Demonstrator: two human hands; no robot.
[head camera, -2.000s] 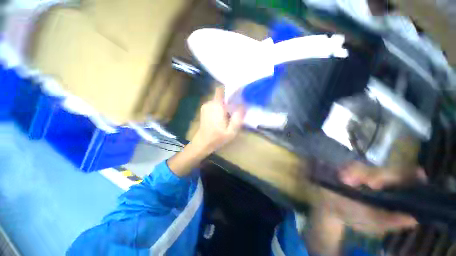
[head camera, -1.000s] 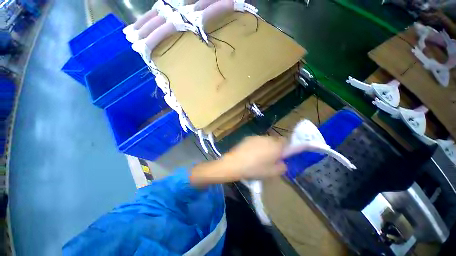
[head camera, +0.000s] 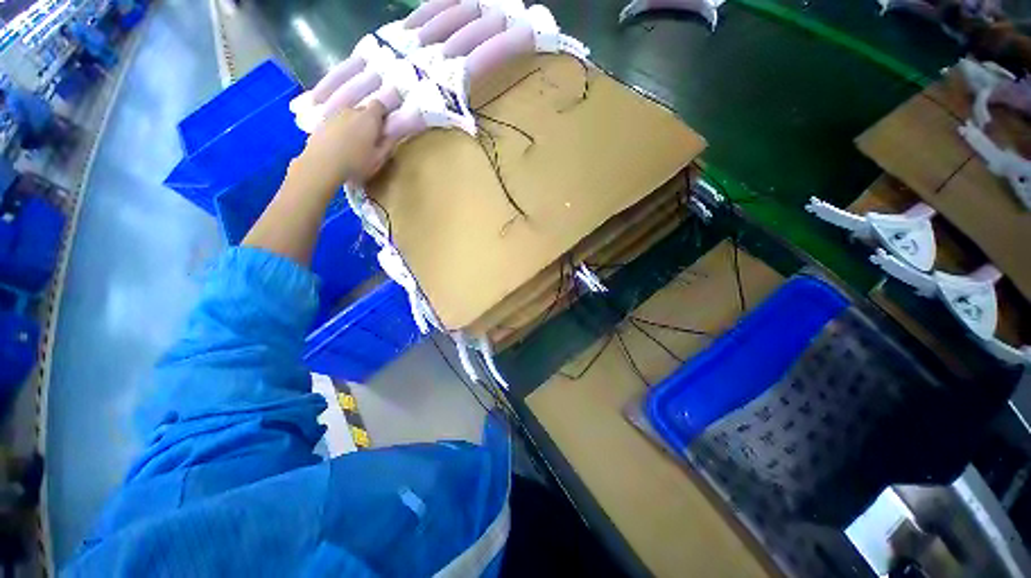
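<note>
My left hand (head camera: 348, 141) is at the near-left end of a row of headband assemblies (head camera: 492, 43) on top of the cardboard stack (head camera: 543, 181). Its fingers close around the nearest pink-and-white assembly (head camera: 424, 116), partly hiding it. The assemblies lie side by side, with thin dark lead wires (head camera: 503, 175) trailing over the cardboard. More white ends stick out between the layers below. My right hand is out of the picture.
Blue bins (head camera: 254, 141) stand left of the stack. A blue tray (head camera: 746, 361) with a patterned sheet (head camera: 791, 418) lies right, beside the metal screw feeder (head camera: 944, 525). More assemblies (head camera: 904, 239) and cardboard lie beyond. Distant people sit far left.
My left hand has moved from near the blue tray, where it held an assembly, up and left to the row on the stack. The blue tray is now uncovered.
</note>
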